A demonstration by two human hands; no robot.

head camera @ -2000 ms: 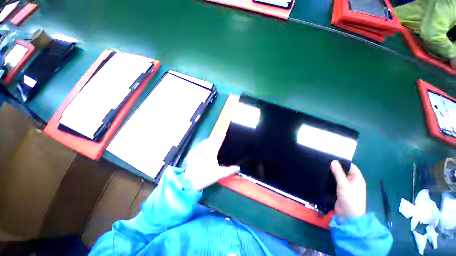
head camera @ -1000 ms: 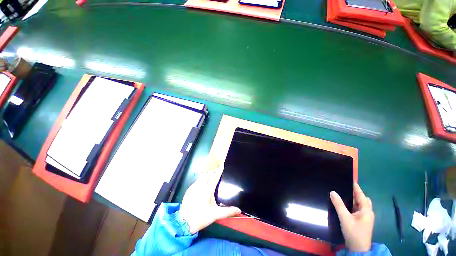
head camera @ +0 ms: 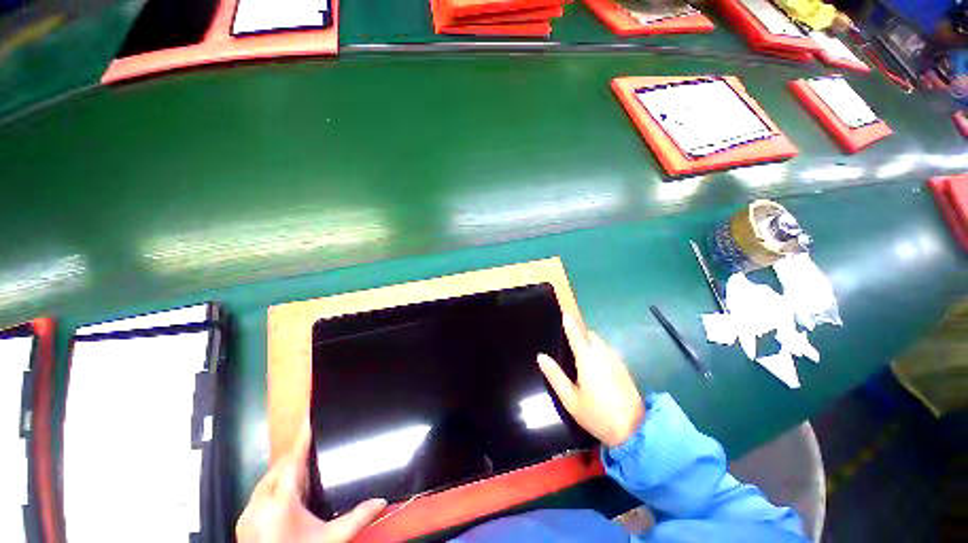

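A glossy black screen module (head camera: 435, 392) lies face up on an orange-red foam tray (head camera: 425, 288) in front of me. My left hand (head camera: 292, 504) is at its lower left corner, thumb over the front edge, fingers along the left side. My right hand (head camera: 597, 390) is at its right edge, thumb on the glass, fingers along the side. The hands hold the module by its two short sides. The fingertips under its edges are hidden.
Stacked white-faced panels (head camera: 138, 424) lie to the left. On the right are a slim dark stick (head camera: 680, 342), crumpled white scraps (head camera: 764, 313) and a brown tape roll (head camera: 756, 235). Another foam tray with a white-faced unit (head camera: 706, 115) is further back. A round stool edge (head camera: 812, 472) shows lower right.
The module has come down and sits flatter on the tray. The view has turned to the right, so the items shift left in the picture. Both hands stay on the module.
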